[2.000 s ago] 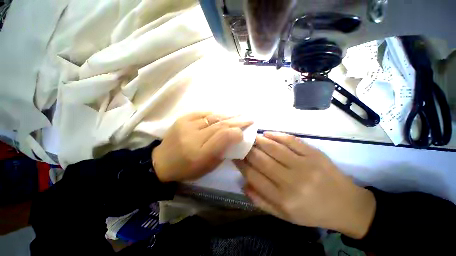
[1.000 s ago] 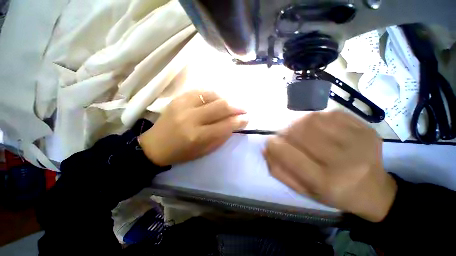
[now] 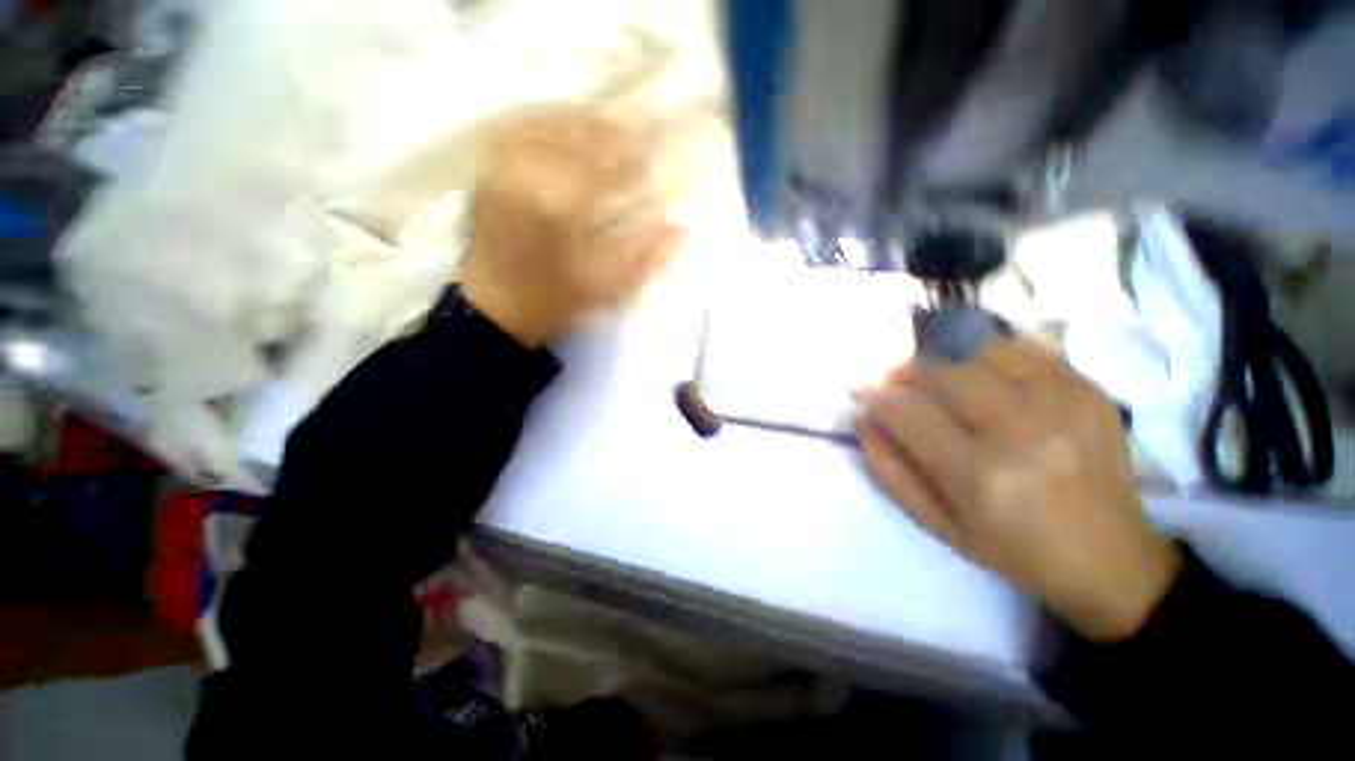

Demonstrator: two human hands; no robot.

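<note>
The frame is blurred. My left hand (image 3: 565, 223) is at the cream cloth heap (image 3: 372, 119) at the upper left; its fingers are too blurred to tell whether they grip the cloth. My right hand (image 3: 1011, 461) rests low over the machine bed just below the grey cylinder (image 3: 959, 332), with fingers together and bent; whether it holds anything is hidden. A small dark brown piece (image 3: 696, 409) lies at the bed's edge between my hands. The needle area (image 3: 832, 253) is bright and blurred.
The sewing machine head (image 3: 1100, 104) hangs over the upper right. Black shears (image 3: 1263, 372) and printed paper strips (image 3: 1167, 327) lie at the far right. The ruler tape (image 3: 639, 587) runs along the table's front edge. A red thing (image 3: 182, 558) is low left.
My left hand has moved up and left from the bed's edge to the cloth heap. The white piece held two seconds ago is no longer visible. The dark brown piece has come into view; the camera has shifted.
</note>
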